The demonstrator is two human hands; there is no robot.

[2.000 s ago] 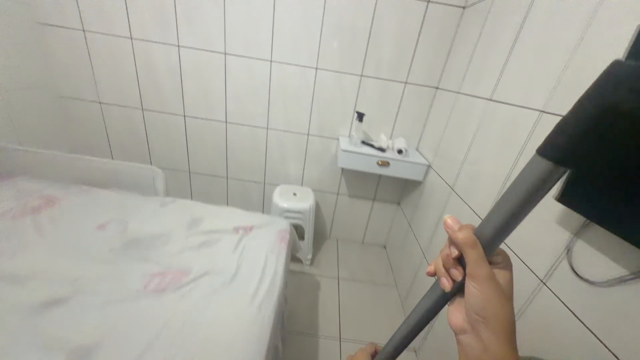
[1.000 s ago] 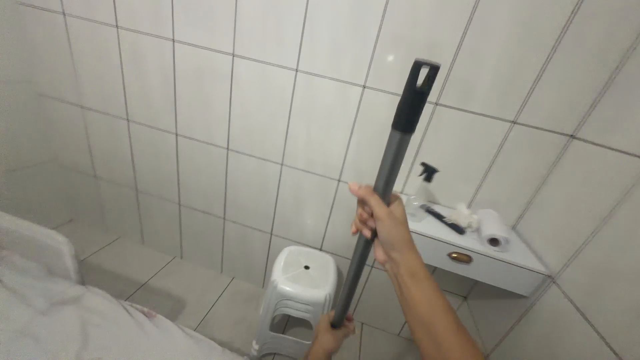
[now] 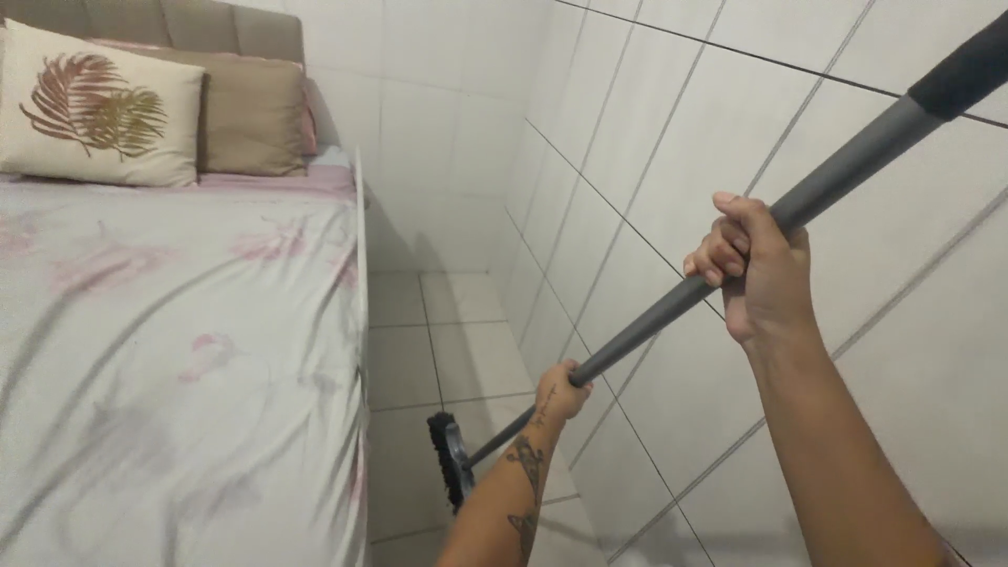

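A broom with a grey pole [image 3: 650, 319] slants from the upper right down toward the floor. My right hand [image 3: 756, 264] is closed around the upper part of the pole, below its black grip [image 3: 962, 67]. Lower down, my left hand [image 3: 564, 390] wraps the same pole; the left forearm bears tattoos. The broom head with black bristles [image 3: 449, 461] is at the tiled floor beside the bed, partly hidden by the left forearm. Whether the bristles touch the floor cannot be told.
Along the left stands a bed with a pale floral sheet [image 3: 197, 354], a leaf-print pillow [image 3: 102, 106], a brown pillow [image 3: 252, 114] and a padded headboard [image 3: 228, 30]. A tiled wall [image 3: 890, 378] rises close on the right. Between them runs a narrow strip of tiled floor [image 3: 405, 354].
The view has swung from the stool and wall shelf to the bed's headboard end. The broom head has come into view, and the pole slants more than a second ago. Both hands still hold it.
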